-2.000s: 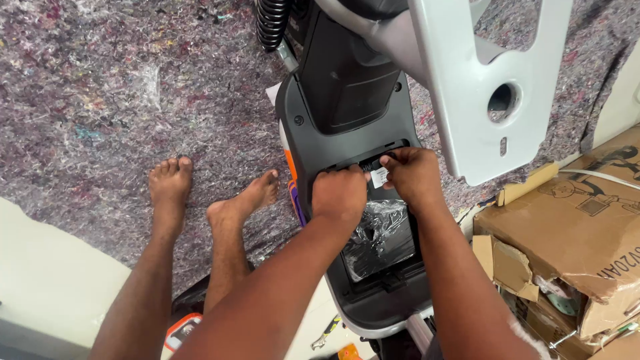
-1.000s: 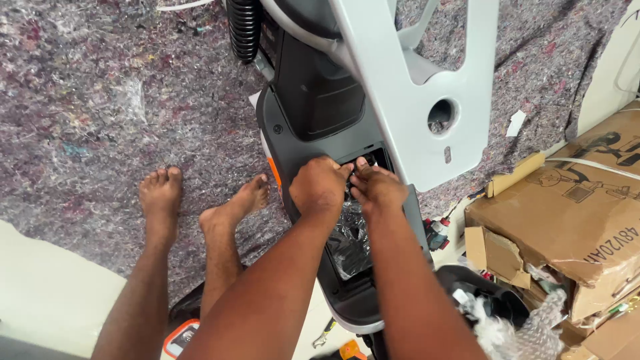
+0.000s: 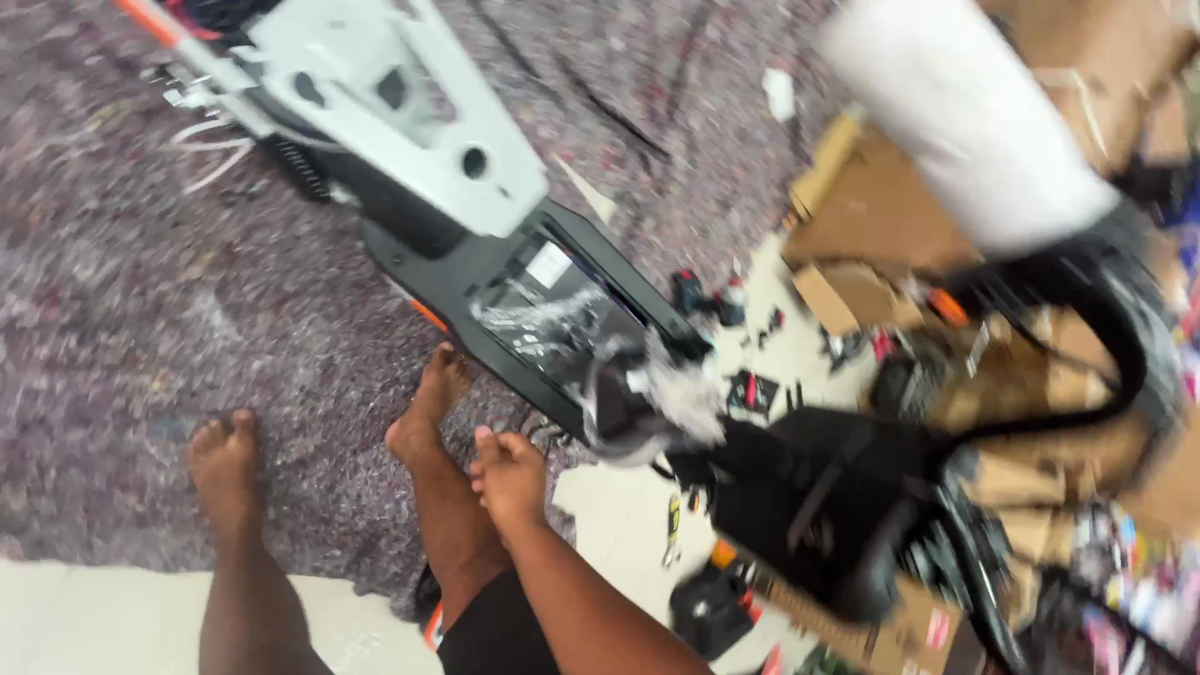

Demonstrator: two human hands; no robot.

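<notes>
My right hand (image 3: 511,478), blurred, hangs over my leg with loosely bent fingers and nothing visible in them, just below the scooter's near edge. My left hand is out of view. The dark grey deck (image 3: 422,267) of what looks like an electric scooter lies diagonally across the middle. Its compartment is uncovered and holds a black plastic-wrapped pack (image 3: 609,333) with a white label (image 3: 548,265). Crumpled clear plastic (image 3: 680,384) lies at its lower right end. A pale grey metal frame part (image 3: 436,187) rises over the upper left end.
A grey speckled felt mat (image 3: 122,328) covers much of the floor. On the right are a cardboard box (image 3: 872,206), a white-wrapped part (image 3: 975,122), a black curved tube (image 3: 1125,347) and scattered parts. A tool (image 3: 673,530) lies on the pale floor.
Both hands were together at the compartment; my right hand has come away toward my leg and my left hand has left the view. The view has swung and shows more on the right.
</notes>
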